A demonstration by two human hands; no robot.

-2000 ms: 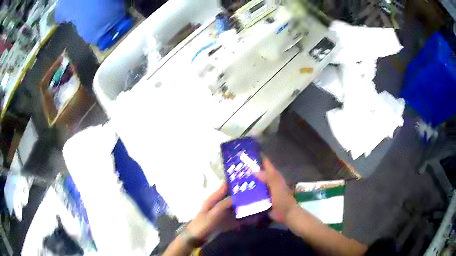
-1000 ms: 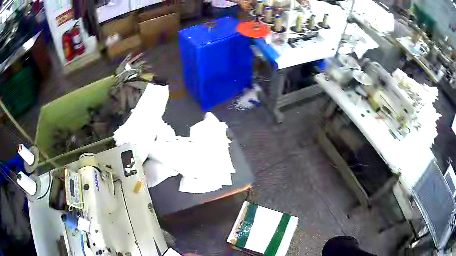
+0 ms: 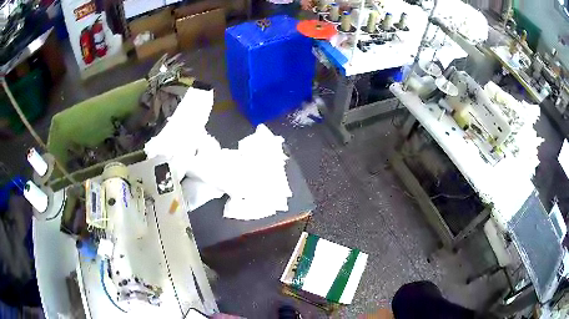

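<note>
White garment pieces lie in a loose heap on the dark side table, beside the cream-white sewing machine. A dark-edged corner with a white face, seemingly the phone, shows at the bottom edge. A sliver of skin is just right of it, cut off by the edge; whose hand it is cannot be told surely. A dark sleeve and a bit of bare forearm come in at the bottom right. My left hand is not clearly in view, and my right hand's grip is hidden below the edge.
A green-and-white striped stool stands by the side table. A blue bin and a green bin with dark grey pieces are behind. Another sewing table stands right across the aisle. Thread cones stand at left.
The view has swung from the phone in both hands to the side table and aisle. The hands and phone have dropped to the bottom edge. The white pieces lie the same.
</note>
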